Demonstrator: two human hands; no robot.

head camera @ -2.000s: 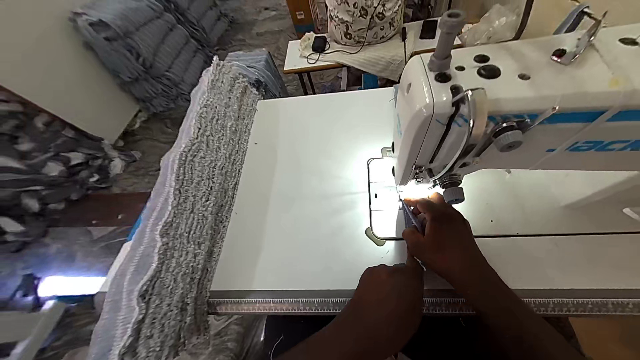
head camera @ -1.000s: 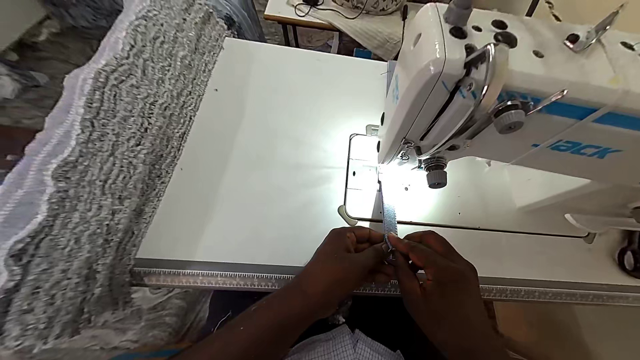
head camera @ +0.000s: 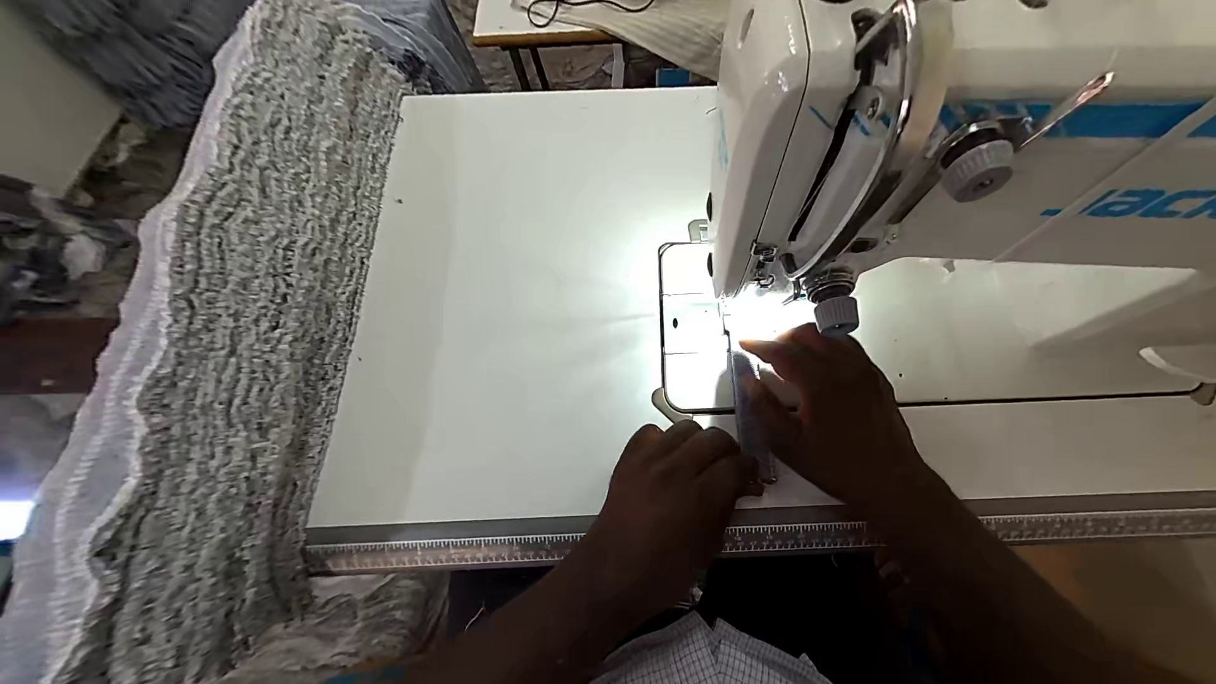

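A narrow strip of bluish fabric runs from the needle area of a white Jack sewing machine toward the table's front edge. My left hand is closed around the strip's near end, just behind the edge. My right hand lies along the strip's right side below the presser foot, its thumb and forefinger by the fabric. Fingers and glare hide the exact contact there, and the needle is lost in the bright lamp light.
A tall stack of grey-white fabric pieces lies along the left edge of the white tabletop. A measuring tape runs along the front edge. Behind stands another table; fabric heaps lie at the back left.
My right hand has moved from the strip's near end up toward the presser foot. My left hand stays near the front edge. The view has shifted.
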